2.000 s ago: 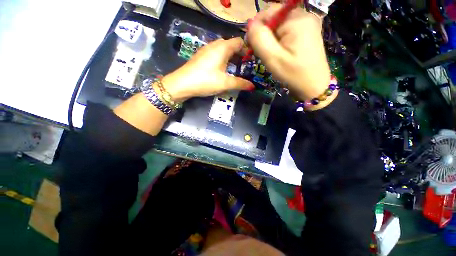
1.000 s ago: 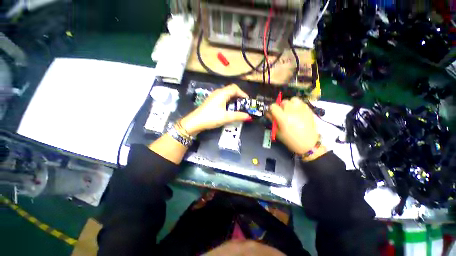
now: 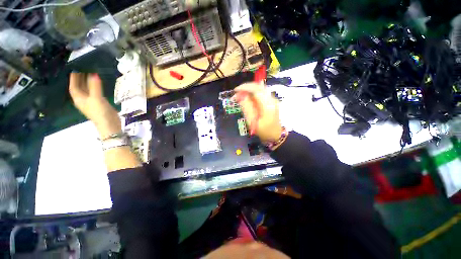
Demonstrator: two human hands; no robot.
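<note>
My right hand (image 3: 263, 111) holds the red test probe (image 3: 260, 76) upright over the right side of the black test fixture (image 3: 189, 146). My left hand (image 3: 93, 98) is raised to the left of the fixture, blurred, with its fingers apart and no board seen in it. The white universal outlet (image 3: 206, 130) lies mid-panel. One green contact board (image 3: 175, 116) is set in the far edge; another (image 3: 232, 104) sits beside my right hand. A yellow dot (image 3: 239, 152) shows near the front edge.
Behind the fixture, a grey-beige instrument (image 3: 177, 38) stands on a wooden board (image 3: 164, 83) with a loose red clip (image 3: 176, 75). A white power strip (image 3: 132, 86) is left of it. A black tangle of corded boards (image 3: 384, 86) lies at right. A white sheet (image 3: 73, 172) lies at left.
The circuit board is gone from my left hand, which has moved away to the left and opened. My right hand still holds the probe. The view has turned and shifted.
</note>
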